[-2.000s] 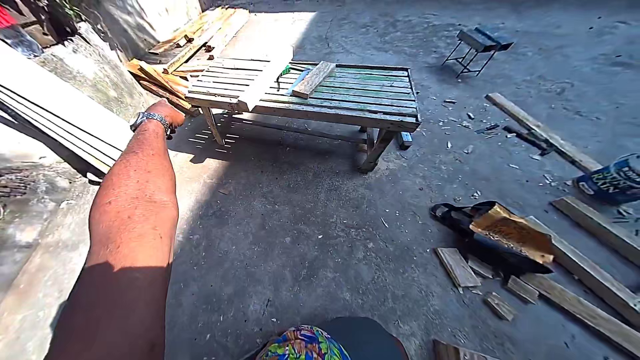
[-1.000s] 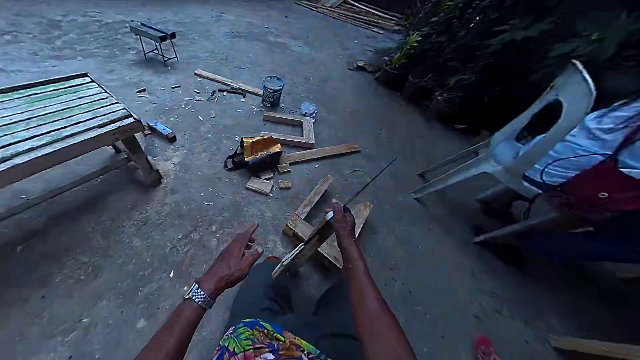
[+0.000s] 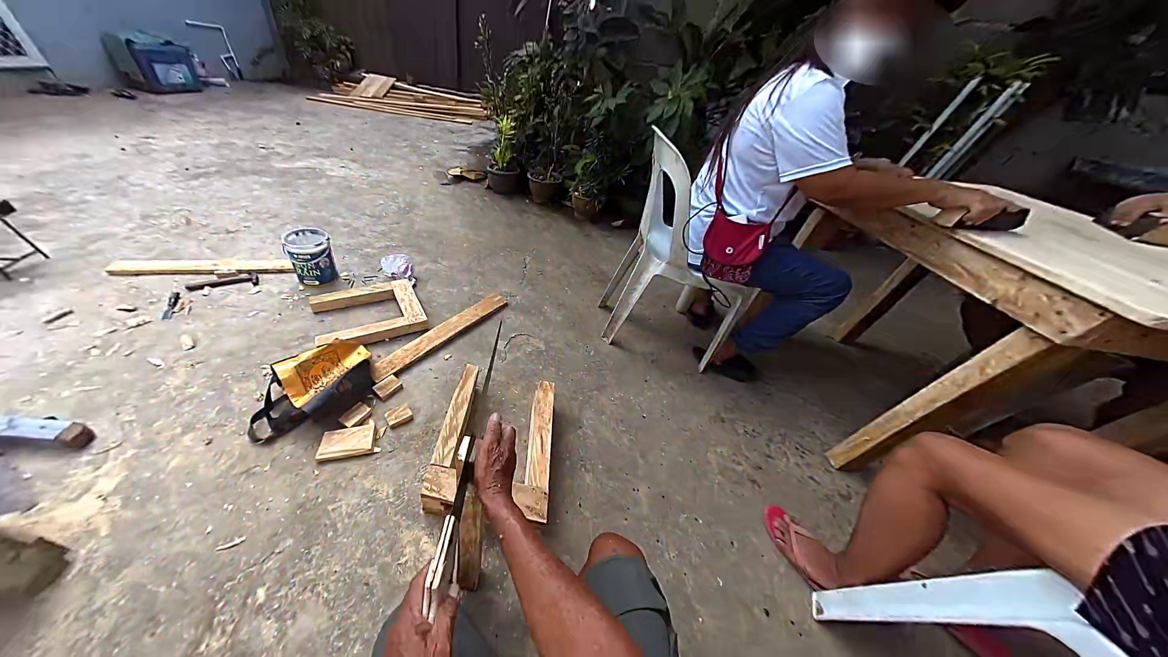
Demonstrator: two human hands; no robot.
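Observation:
A handsaw (image 3: 490,365), seen nearly edge-on, points away from me over a U-shaped assembly of wooden battens (image 3: 540,438) on the concrete. My left hand (image 3: 422,611), low in the view, is closed around the saw's pale handle (image 3: 440,557). My right hand (image 3: 495,461) lies beside the blade with fingers stretched forward; whether it grips anything is hidden. Another short batten (image 3: 471,538) runs toward me between my knees. Left of the assembly are wood offcuts (image 3: 347,443) and a black bag with a yellow inside (image 3: 319,379).
A paint bucket (image 3: 308,255), a hammer (image 3: 222,282), an L-shaped batten piece (image 3: 401,306) and a long batten (image 3: 443,336) lie ahead. A person (image 3: 776,137) on a white plastic chair (image 3: 652,246) works at a wooden table (image 3: 995,274). Another person's legs (image 3: 894,511) are close at right.
The view has swung right. One second ago my right hand held the saw and my left hand was empty; now my left hand holds its handle and my right hand is beside the blade.

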